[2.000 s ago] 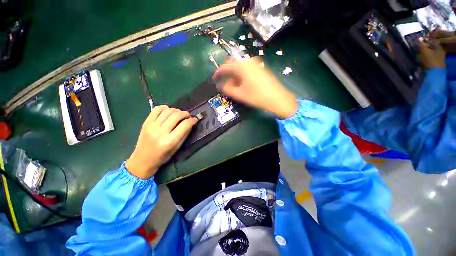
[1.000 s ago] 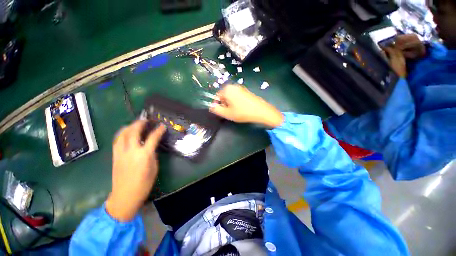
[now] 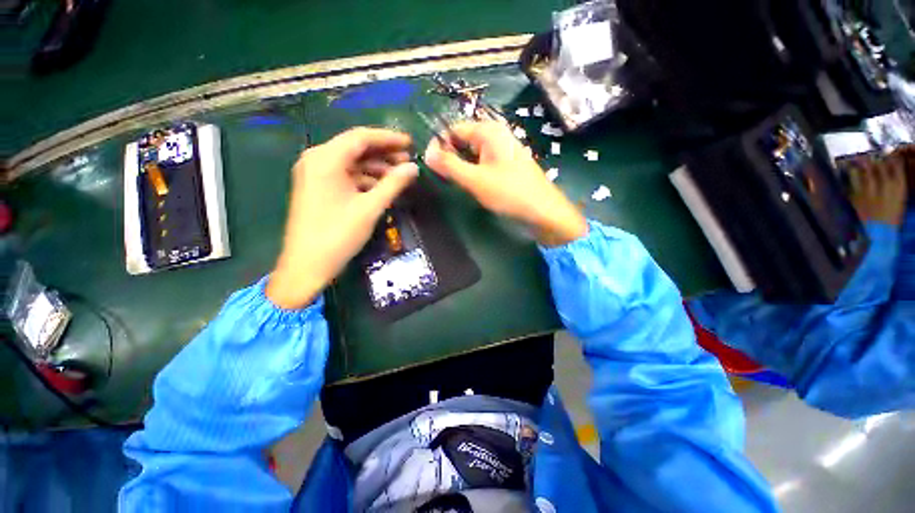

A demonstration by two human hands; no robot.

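Observation:
An opened phone (image 3: 401, 271) lies on a black pad (image 3: 454, 263) in front of me, its blue-silver circuit board end toward me, with an orange flex strip beside the board. My left hand (image 3: 341, 205) is above the phone's far end, fingers curled and blurred; whether it holds a tiny part I cannot tell. My right hand (image 3: 507, 182) is just right of it, fingertips closed on thin, blurred tweezers (image 3: 434, 122) that point away from me. The hands hide the phone's far end.
A second opened phone (image 3: 179, 205) lies on a white pad at left. Small white pieces (image 3: 600, 192) and thin loose parts (image 3: 464, 92) lie beyond my right hand. A dark box holds clear bags (image 3: 587, 60). Stacked black pads (image 3: 747, 235) and a neighbour's hand (image 3: 881, 185) are at right.
The phone and its black pad have been turned so the board end faces me. My left hand has let go of the pad and moved up beside my right hand. The view has shifted.

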